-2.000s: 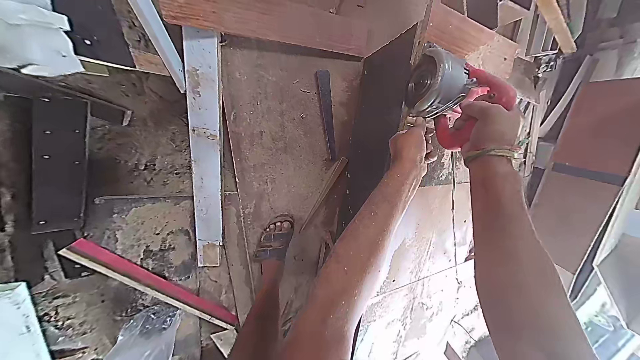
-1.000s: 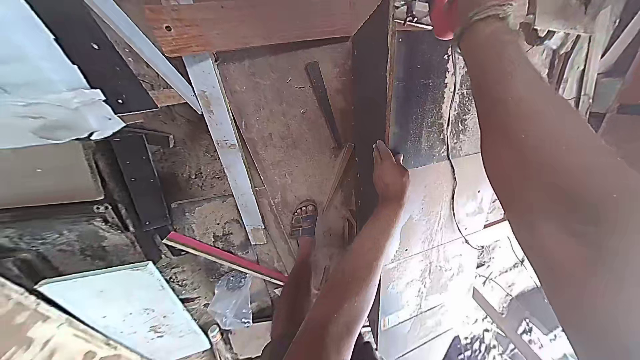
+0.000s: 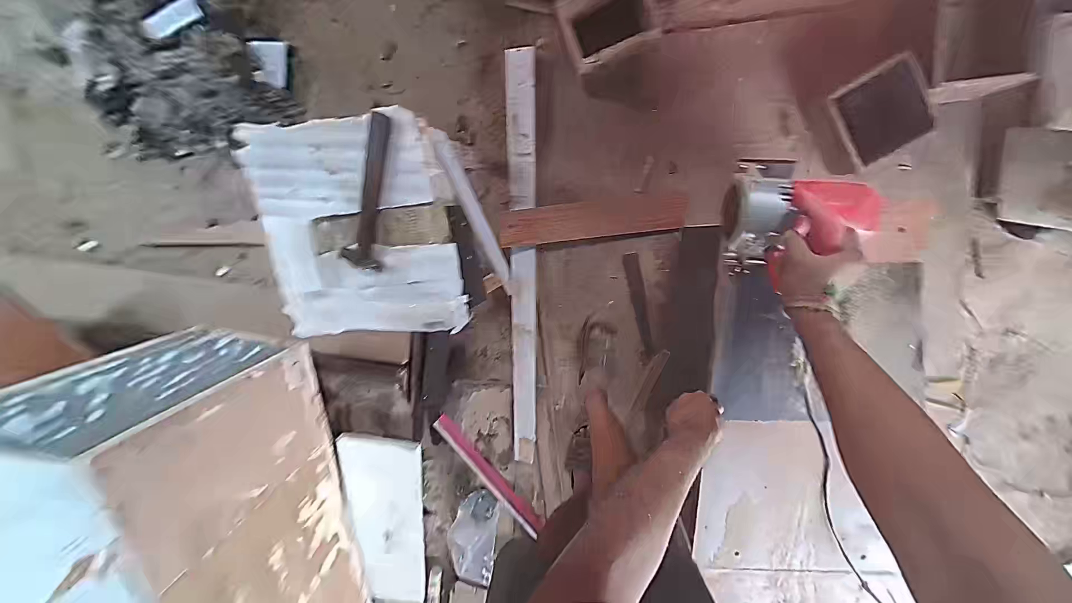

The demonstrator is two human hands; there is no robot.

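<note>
My right hand (image 3: pixel 808 268) grips the red handle of a circular saw (image 3: pixel 762 213) with a grey guard. The saw rests at the far end of a dark board, and its black cord (image 3: pixel 825 477) trails down past my right forearm. My left hand (image 3: pixel 693 419) is closed over the edge of a long dark plank (image 3: pixel 688 310), nearer to me than the saw. A reddish wooden board (image 3: pixel 595 219) lies crosswise just left of the saw. Blur hides the saw's blade.
On white corrugated sheeting (image 3: pixel 368 293) at the left lies a hammer (image 3: pixel 368 193). A long pale strip (image 3: pixel 523 335) and a red-edged strip (image 3: pixel 488 476) lie left of my legs. Farther off are open wooden boxes (image 3: pixel 883 109). A clear plastic bag (image 3: pixel 476 536) sits near my feet.
My left hand was by the saw two seconds ago, then lay flat on the plank; now it is closed over its edge. The view has swung widely, showing more ground on the left.
</note>
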